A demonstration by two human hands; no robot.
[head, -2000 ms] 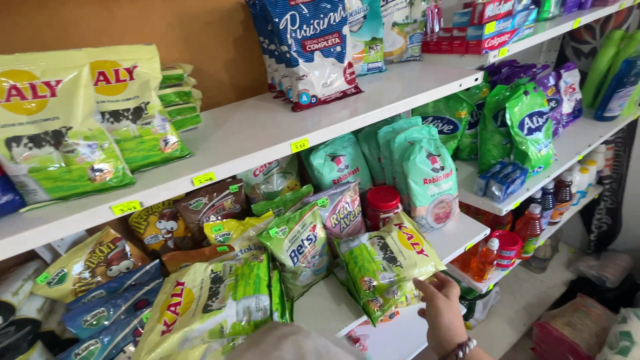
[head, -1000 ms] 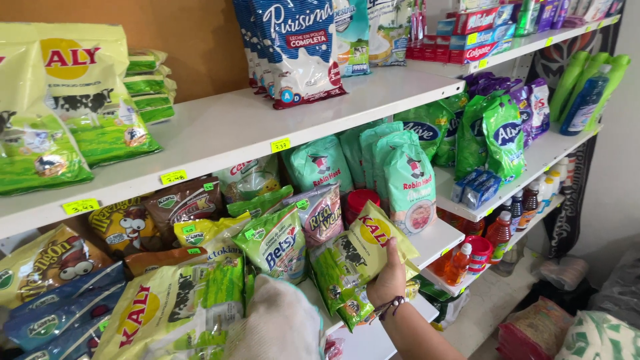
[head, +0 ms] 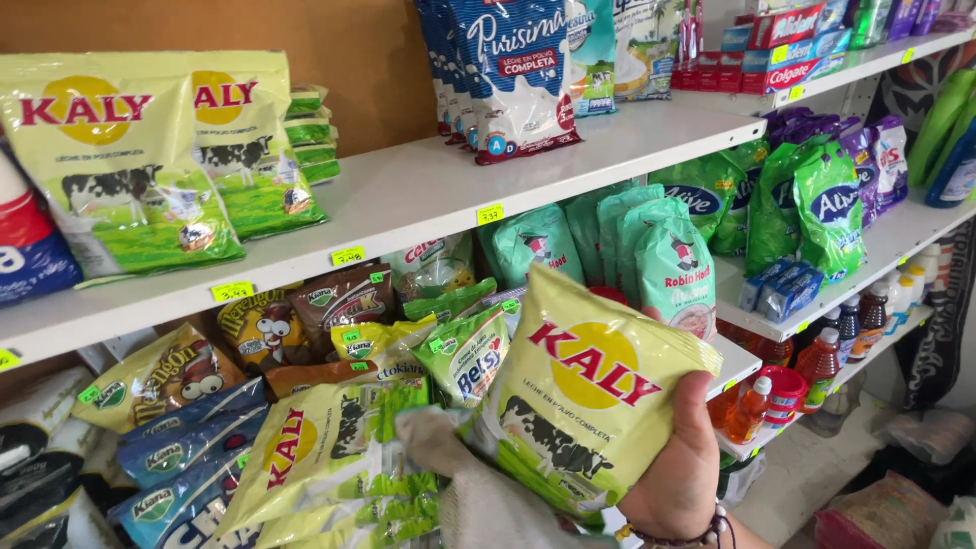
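My right hand (head: 682,465), with a beaded bracelet at its wrist, holds a yellow and green KALY powdered milk bag (head: 587,389) by its right edge, the printed front towards me. A grey cloth (head: 488,488) touches the bag's lower left side. My left hand itself does not show; whether it is under the cloth I cannot tell. Left of the cloth lies a stack of KALY bags (head: 328,457) on the lower shelf. Two more KALY bags (head: 122,175) stand upright on the upper shelf at left.
The white upper shelf (head: 427,191) crosses above, bearing Purisima bags (head: 518,84). Below it are a Betsy bag (head: 465,358), Robin Hood bags (head: 675,274) and blue Kiana bags (head: 175,457). At right, another shelf (head: 884,274) holds green Alive bags (head: 831,206), with bottles (head: 816,366) beneath.
My right hand has lifted the KALY bag from beside the Betsy bag towards me, and its front now faces me. The grey cloth has come up against the bag.
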